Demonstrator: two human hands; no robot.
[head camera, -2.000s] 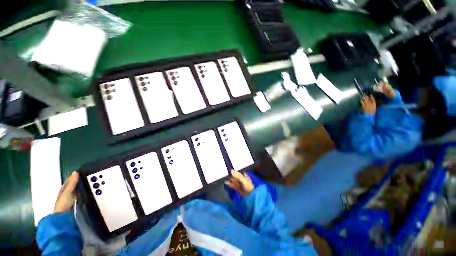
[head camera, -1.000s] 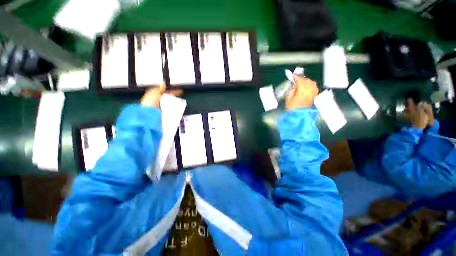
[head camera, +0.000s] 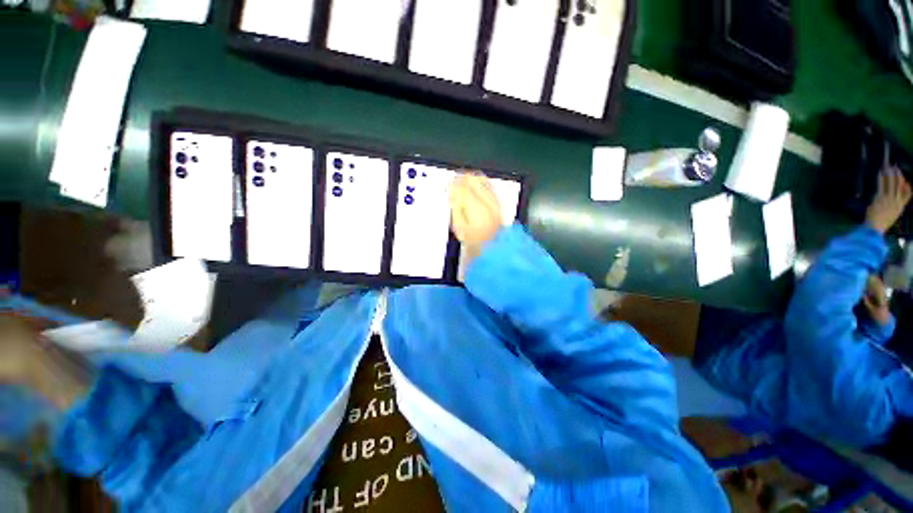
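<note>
The near black tray (head camera: 317, 276) holds light phone backs, such as the leftmost one (head camera: 203, 215), with dark camera circles at their far ends. My right hand (head camera: 475, 208) lies over the right end of this tray, fingers close together, covering part of the fifth back (head camera: 506, 200). Whether its fingertips pinch anything is hidden. My left hand (head camera: 35, 366) is at the lower left, strongly blurred, at the end of a bent white sheet (head camera: 175, 304) beyond the bench edge. Its fingers are not distinct.
Another black tray (head camera: 440, 83) of phone backs lies beyond. A long white strip (head camera: 97, 115) lies at left. A small white card (head camera: 607, 173), a clear roll-like item (head camera: 671, 166) and white slips (head camera: 713, 238) lie at right. Another person's blue sleeve (head camera: 831, 311) is at far right.
My right hand has moved left from the loose papers onto the near tray. My left hand has moved from between the trays to the lower left with the white sheet. The view has shifted.
</note>
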